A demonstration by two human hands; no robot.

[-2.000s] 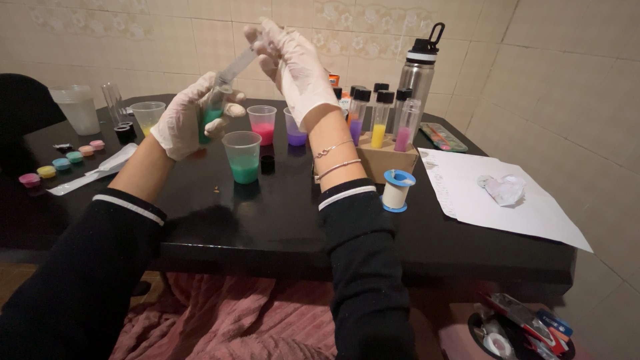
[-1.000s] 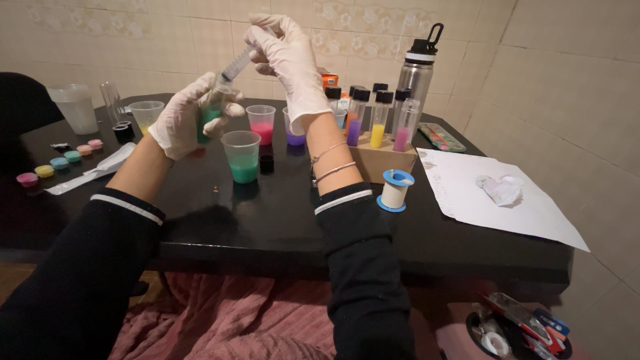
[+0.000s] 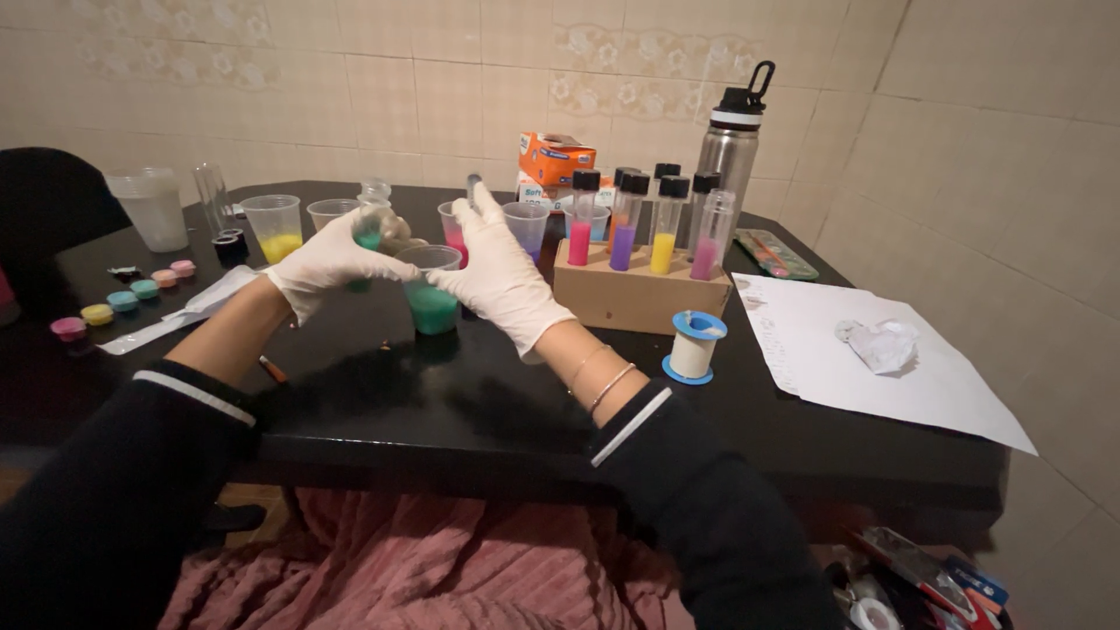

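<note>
My left hand (image 3: 328, 262), in a white latex glove, holds a clear tube with green liquid (image 3: 367, 234); its thumb reaches the rim of a clear plastic cup of green liquid (image 3: 433, 306). My right hand (image 3: 503, 271), gloved too, has its thumb and fingers at the other side of that cup's rim. A syringe (image 3: 473, 188) stands up between its fingers, mostly hidden. Behind the hands are clear cups with pink (image 3: 453, 232), purple (image 3: 527, 227) and yellow liquid (image 3: 278, 245). Right of them, a cardboard rack (image 3: 634, 297) bears several black-capped tubes of coloured liquid and one uncapped tube (image 3: 710, 241).
A spool with blue flanges (image 3: 693, 350) stands before the rack. White paper with a crumpled piece (image 3: 879, 344), a watercolour palette (image 3: 776, 254) and a steel bottle (image 3: 731, 157) are right. Small paint pots (image 3: 122, 301), a plastic wrapper (image 3: 197, 306) and stacked cups (image 3: 149, 210) are left.
My right hand has come down from above the tube to the rim of the green cup, with the syringe no longer over the tube. My left hand has also moved toward the cup.
</note>
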